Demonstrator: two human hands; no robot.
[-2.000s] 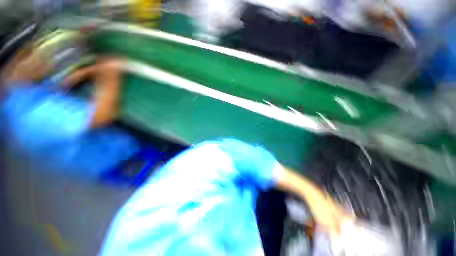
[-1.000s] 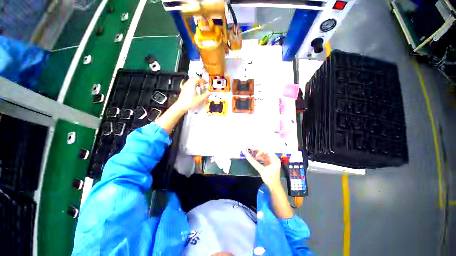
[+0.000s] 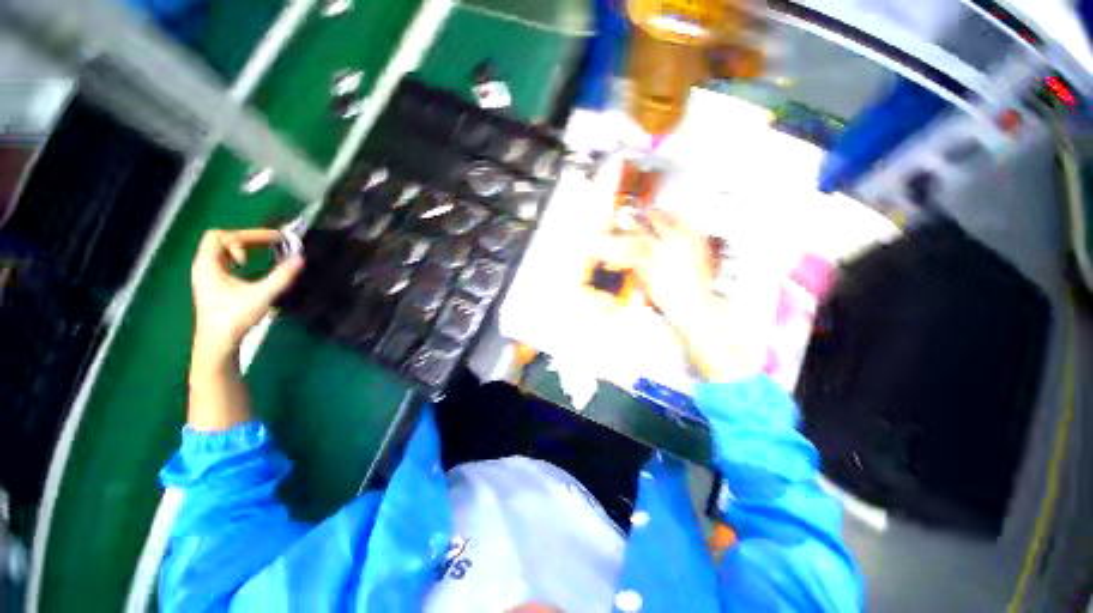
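My left hand point(image 3: 234, 287) is at the tray's left edge, over the belt rail, with thumb and fingertips pinched on a small pale-rimmed watch housing point(image 3: 289, 242). The black blister tray point(image 3: 324, 281) holds several housings in its pockets. My right hand point(image 3: 681, 281) is over the white bench, blurred, its fingertips at the orange nests; whether it holds anything cannot be told. One nest point(image 3: 609, 279) with a dark centre shows left of that hand. Another nest point(image 3: 635, 186) shows behind it, and the hand covers the others.
The green conveyor point(image 3: 144, 287) with spaced housings runs along the left. The orange press head point(image 3: 662, 72) stands above the nests. Tall black stacked trays point(image 3: 929, 371) stand on the right. Pink pieces point(image 3: 797, 305), a blue strip point(image 3: 669, 399) and a crumpled white wipe point(image 3: 573, 378) lie on the bench.
The view has turned and shifted. My left hand has moved from beside the nests to the tray's far left edge and pinches a housing. My right hand has moved from the bench's near edge up to the nests.
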